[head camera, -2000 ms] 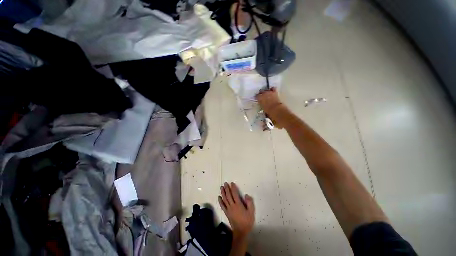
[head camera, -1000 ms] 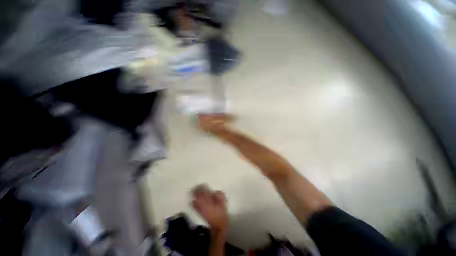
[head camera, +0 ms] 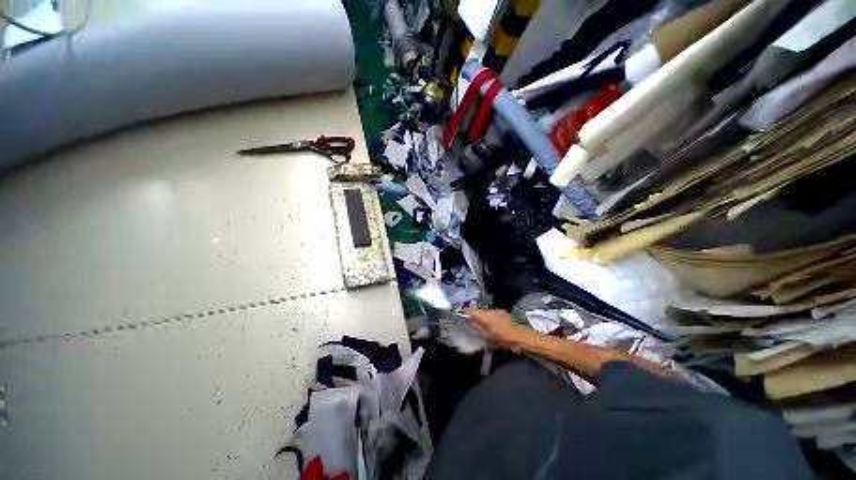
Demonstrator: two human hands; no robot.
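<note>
My right hand [head camera: 490, 325] is out past the table edge, over the scraps on the floor. Its fingers are closed on a pale, partly see-through piece [head camera: 458, 332], which looks like thin plastic; its outline is unclear against the scraps. My left hand is not in view.
On the table [head camera: 169, 244] lie shears [head camera: 298, 147] with red-black handles, a speckled block [head camera: 369, 253] with a dark rectangle, and a crumpled grey and navy cloth bundle [head camera: 352, 403]. A large pale roll [head camera: 188, 56] lies behind. Tan card patterns [head camera: 723, 178] are stacked at right.
The view has swung from the cloth heap to the table's edge and floor scraps. My right hand has moved off the table with a pale piece. My left hand has left the view.
</note>
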